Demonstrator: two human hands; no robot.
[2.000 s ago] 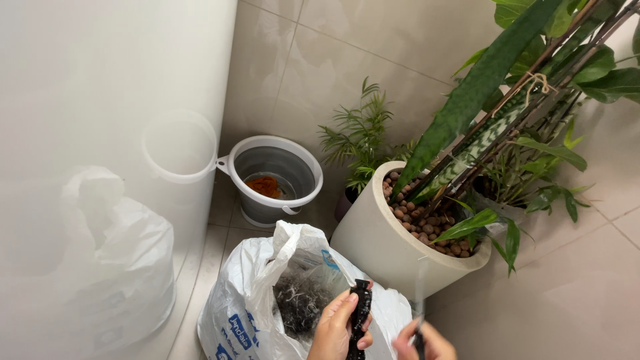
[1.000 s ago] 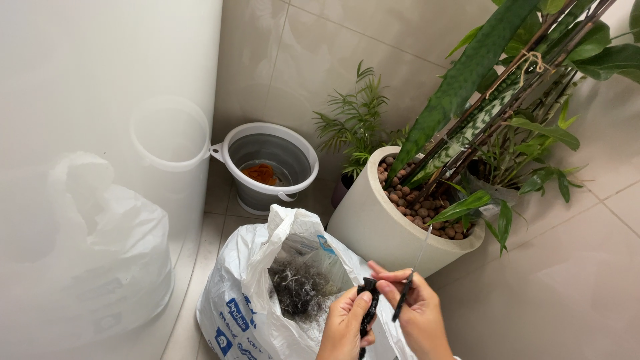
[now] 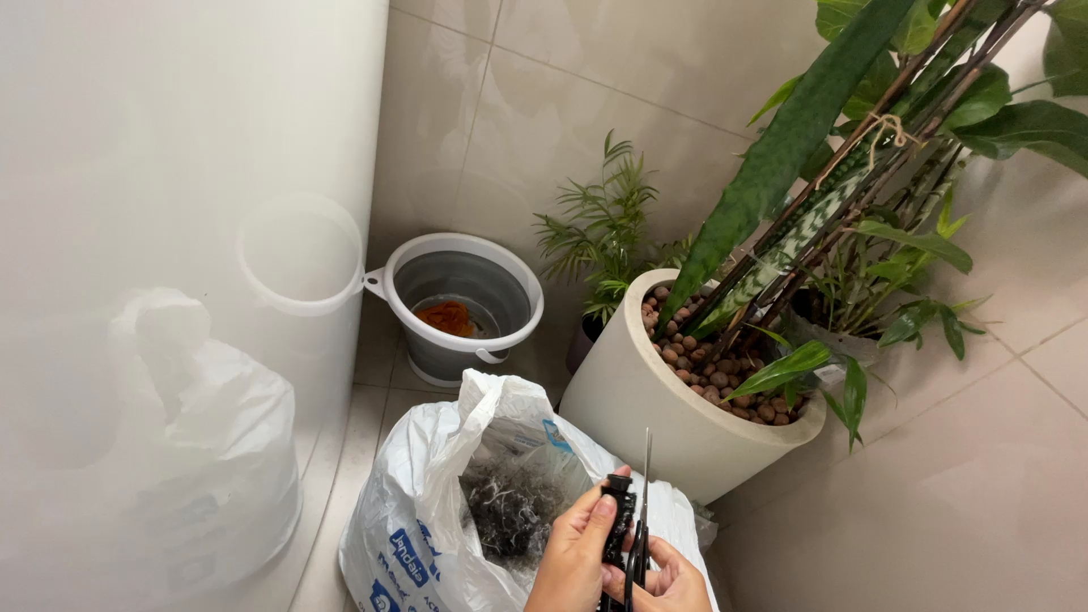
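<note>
My left hand [image 3: 578,544] grips a black cylindrical part [image 3: 619,518] with a ridged, bristly-looking side, its capped end upward. Close to its right, my right hand [image 3: 663,578] holds scissors [image 3: 642,527] with black handles, the slim metal blades pointing up along the part. Whether the blades touch the part, I cannot tell. Both hands are over the right side of a white plastic bag [image 3: 399,476] with blue print. Inside the bag mouth lies a clump of dark grey hair and dust [image 3: 510,510].
Behind the bag stands a grey collapsible bucket [image 3: 463,255] with an orange cloth [image 3: 446,318] inside. A large cream planter [image 3: 629,416] with clay pebbles and tall plants is at right. A small potted palm [image 3: 608,229] stands behind it. A glossy white surface [image 3: 195,127] fills the left.
The scissors have come upright beside the black part; a second ago they were tilted, with my right fingers at the part's top. My left hand still holds the part.
</note>
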